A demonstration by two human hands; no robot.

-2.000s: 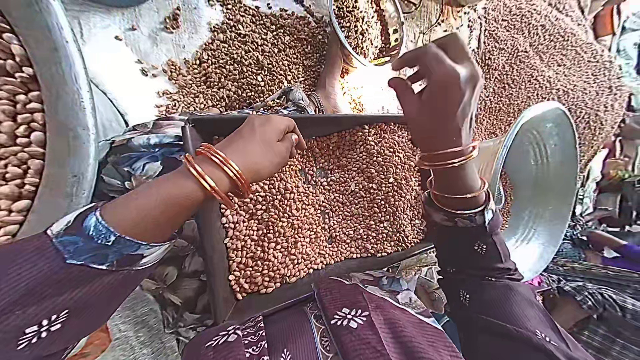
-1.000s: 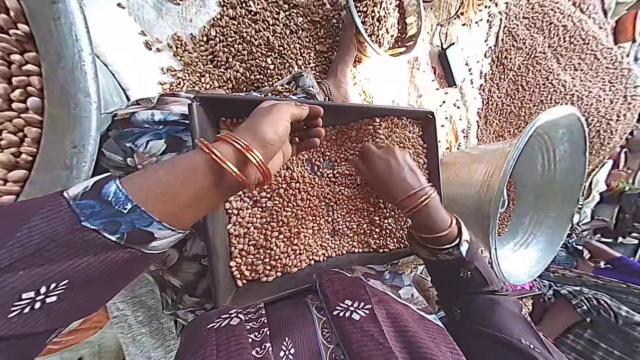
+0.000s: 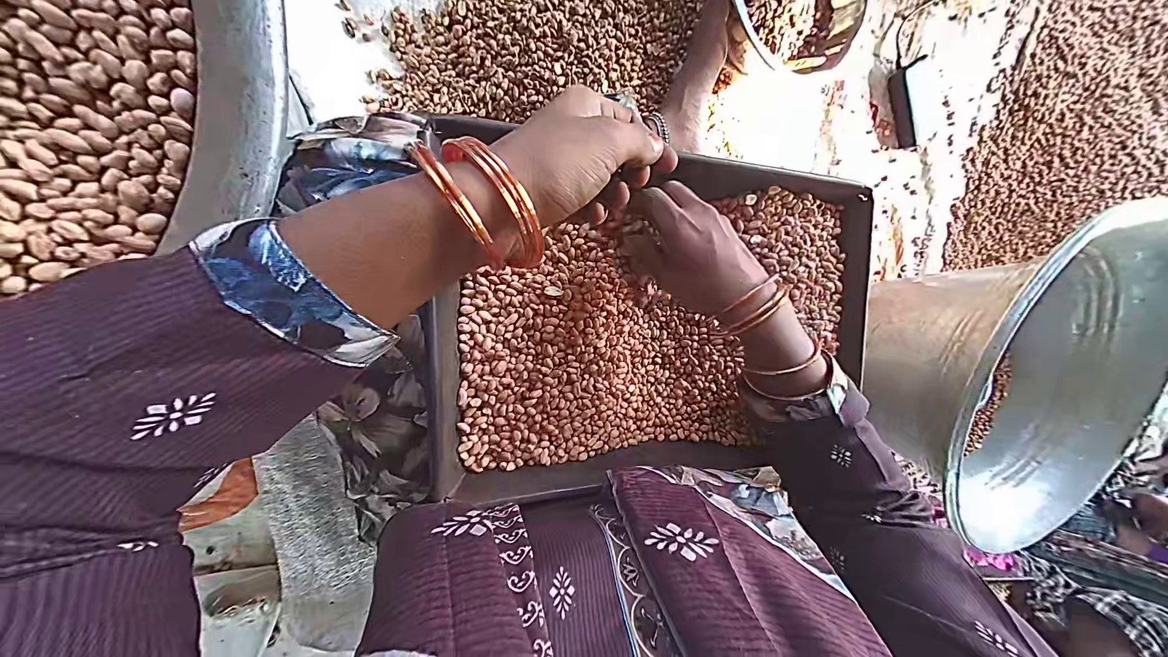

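Observation:
A dark rectangular tray point(image 3: 853, 274) lies at my lap with a layer of shelled peanuts point(image 3: 584, 383) in it. My left hand point(image 3: 589, 160) is over the tray's far rim, its fingers curled inward; whether anything is between them is hidden. Just below and right of it, my right hand point(image 3: 689, 237) is low over the peanuts, its fingertips close to the left fingers. What the right fingers hold, if anything, cannot be made out. Orange-gold bangles circle both wrists.
A large metal basin point(image 3: 237, 100) of peanuts stands at the upper left. At the right a metal pot point(image 3: 949, 365) lies tilted, with some peanuts inside. Heaps of peanuts point(image 3: 547, 55) spread beyond the tray, near a person's foot point(image 3: 689, 114) and a round sieve-like container point(image 3: 844, 36).
My right hand has come from above the tray's far right side down over the peanuts, then across to my left hand. The left hand has moved toward the far rim.

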